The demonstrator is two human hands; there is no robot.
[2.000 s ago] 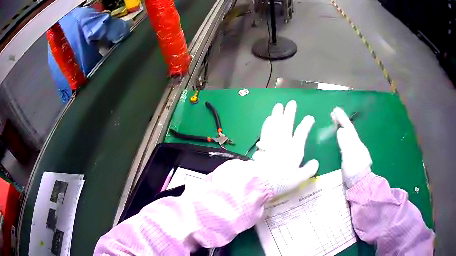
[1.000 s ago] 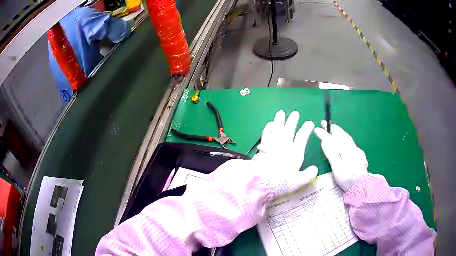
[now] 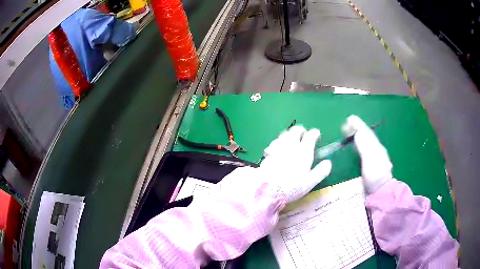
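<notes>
My right hand (image 3: pixel 368 152), in a white glove, holds a pen (image 3: pixel 335 146) between its fingers above the green mat (image 3: pixel 316 113). The pen is blurred; its clear part points left toward my left hand. My left hand (image 3: pixel 295 163), also gloved, lies flat with its fingers apart at the top left of the white record sheet (image 3: pixel 323 228). A yellow strip shows at the sheet's top edge. A thin dark tip, perhaps of tweezers (image 3: pixel 291 124), shows just beyond my left fingers; the rest is hidden.
Side cutters (image 3: pixel 230 145) lie open beyond the black tray (image 3: pixel 173 163), which holds papers. The conveyor belt (image 3: pixel 113 131) runs at the left, carrying a printed picture sheet (image 3: pixel 57 231). A person in blue (image 3: pixel 87 42) is beyond it. Red-wrapped posts (image 3: pixel 176 39) stand along the belt.
The pen has swung from upright to pointing left, and my right fingers have shifted slightly. My left hand has drawn its fingers in a little and uncovered more of the yellow strip.
</notes>
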